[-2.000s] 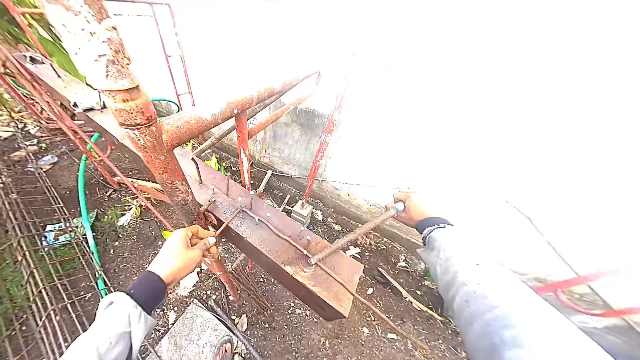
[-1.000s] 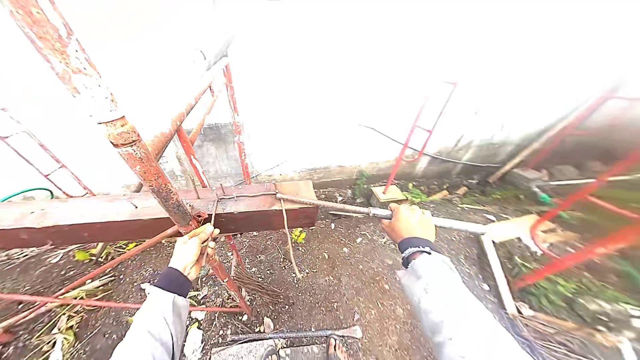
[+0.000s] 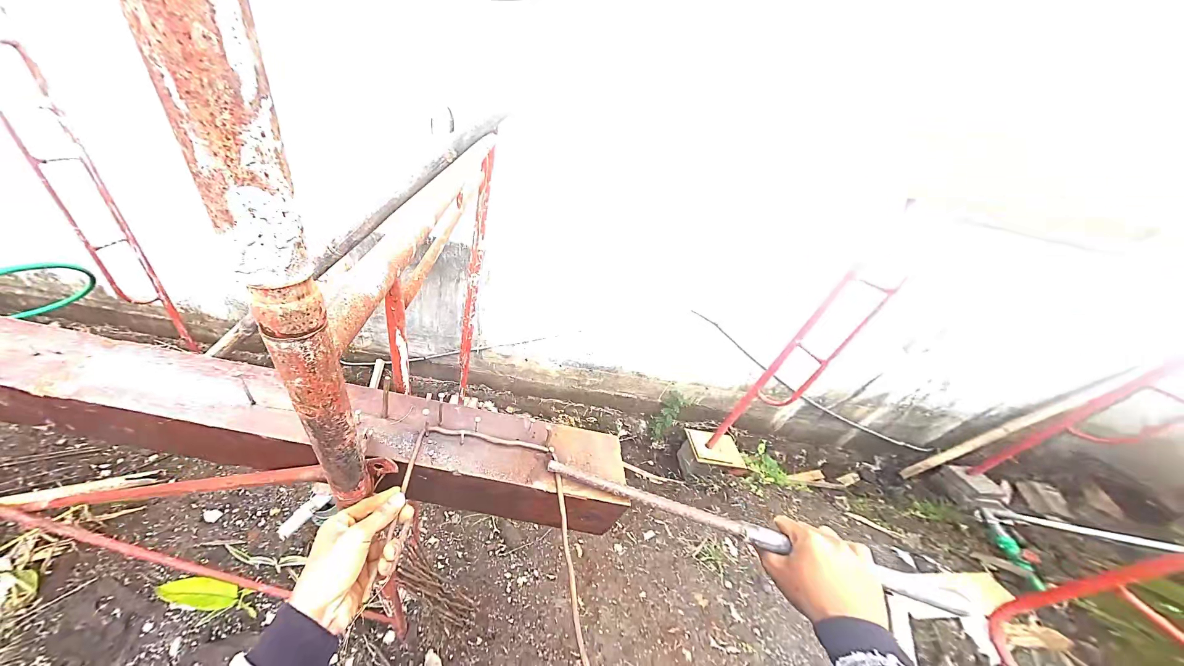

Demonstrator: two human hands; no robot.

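Observation:
My left hand (image 3: 356, 550) pinches one end of a thin, rusty rod (image 3: 413, 460) beside the base of a rusty scaffold post (image 3: 310, 370). The rod bends over a red-brown beam (image 3: 518, 476) and runs among several nails or pins standing on its top. My right hand (image 3: 823, 566) is closed around the handle of a long metal bar tool (image 3: 657, 501). The tool's far tip meets the rod near the beam's end. From there the rod's other end (image 3: 569, 564) hangs down in front of the beam.
Behind is a bright wall (image 3: 592, 370) with red scaffold frames (image 3: 805, 356) against it. Another red frame (image 3: 1082, 592) stands at lower right. A green hose (image 3: 55, 303) loops at left. Red braces (image 3: 166, 558) cross low over soil with debris.
The view has swung round and come nearer the beam. The rod's free end, which ran along past the beam's end two seconds ago, now hangs downward. Both hands keep their holds.

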